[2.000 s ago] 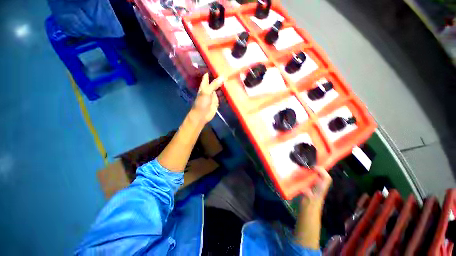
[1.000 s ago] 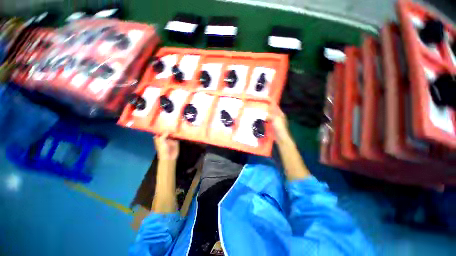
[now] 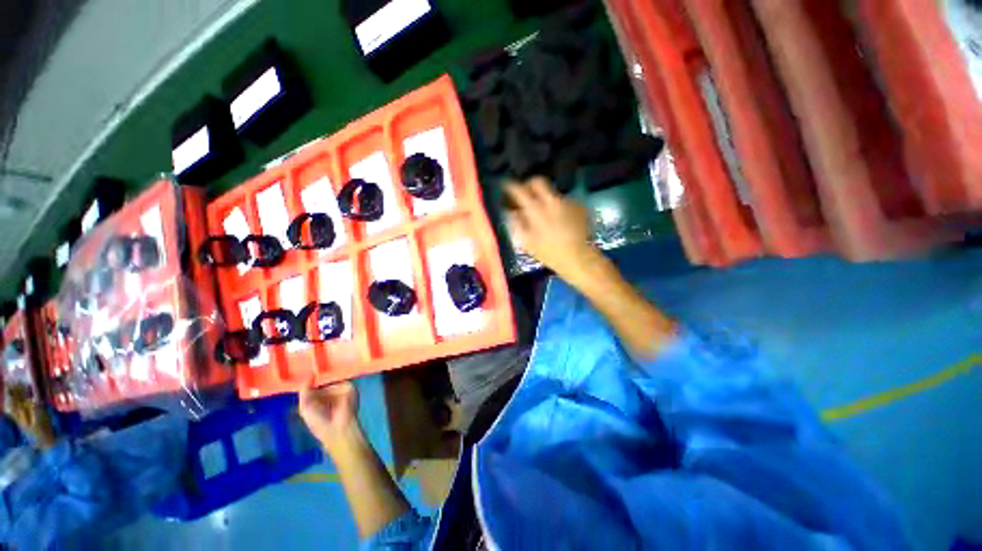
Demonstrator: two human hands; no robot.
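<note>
An orange-red foam tray (image 3: 355, 253) lies tilted across the green bench. Its two rows of pockets hold several black watches (image 3: 422, 175) with looped straps, on white slips (image 3: 452, 262). My left hand (image 3: 328, 411) holds the tray's near edge from below, its fingertips hidden by the tray. My right hand (image 3: 551, 226) is off the tray, just beyond its right edge, fingers slightly bent and apart. It is a little blurred, and nothing shows in it. A pile of black foam inserts (image 3: 565, 97) lies in front of my right hand.
Trays under clear plastic (image 3: 124, 307) adjoin the working tray on the left. Several orange-red trays (image 3: 743, 140) stand on edge at right. Black boxes with white labels (image 3: 269, 92) line the back. A blue stool (image 3: 242, 452) and another person's hand (image 3: 30, 414) are at lower left.
The tray has come down beside the plastic-covered trays. My right hand has let go of its edge and moved toward the foam pile. The view has turned.
</note>
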